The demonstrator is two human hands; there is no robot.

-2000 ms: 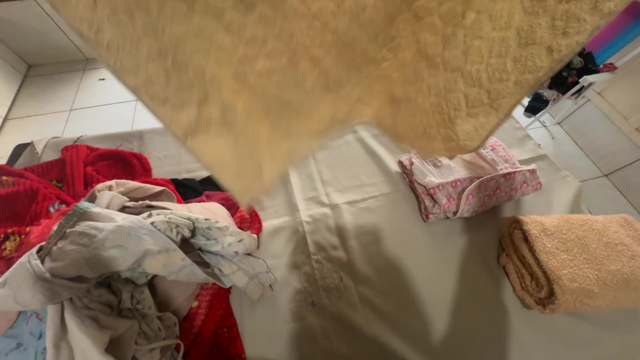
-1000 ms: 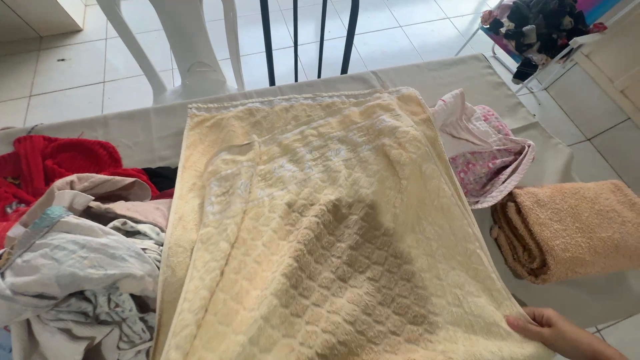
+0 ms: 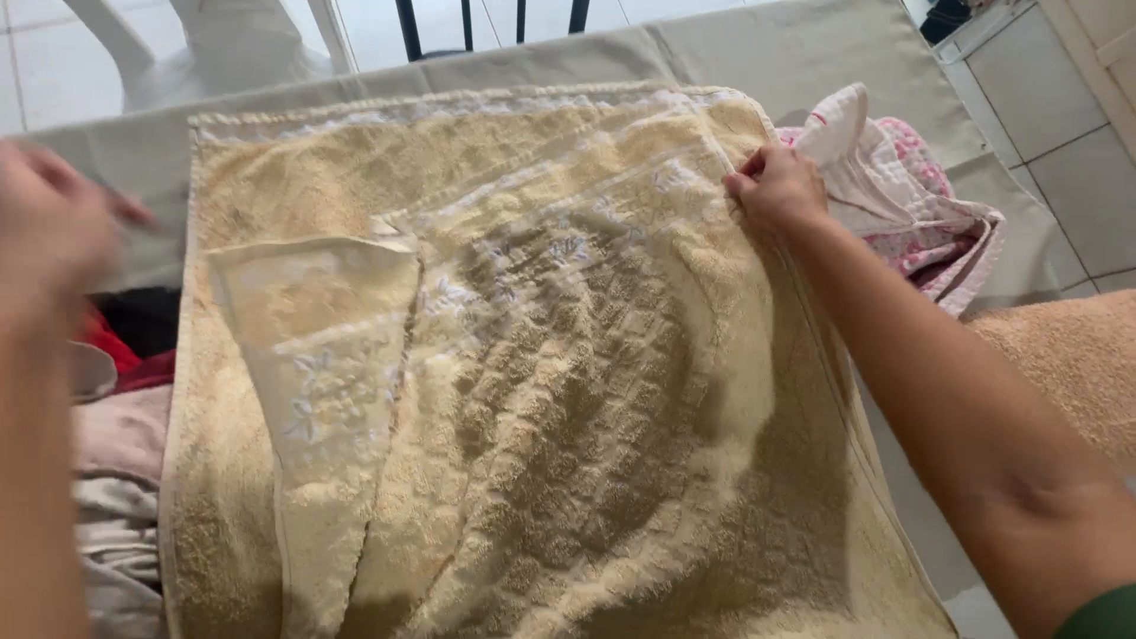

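A large yellow terry towel (image 3: 568, 373) with white trim and a floral band lies spread over the covered table, its top layer creased and its left part folded over on itself. My right hand (image 3: 781, 186) pinches the towel's edge near the upper right corner. Off the towel at the far left, my left hand (image 3: 58, 226) is raised and blurred by motion. Its finger positions are hard to make out, though nothing shows in it.
Right of the towel lie a pink and white cloth (image 3: 896, 195) and a folded peach towel (image 3: 1065, 364). Crumpled clothes (image 3: 124, 435) sit at the left edge. A white plastic chair (image 3: 222, 53) and dark chair bars stand beyond the beige tablecloth (image 3: 799, 53).
The yellow towel, held up in front of the view two seconds ago, now lies on the table. My right hand has moved from the lower right to the towel's upper right corner. My left hand has appeared.
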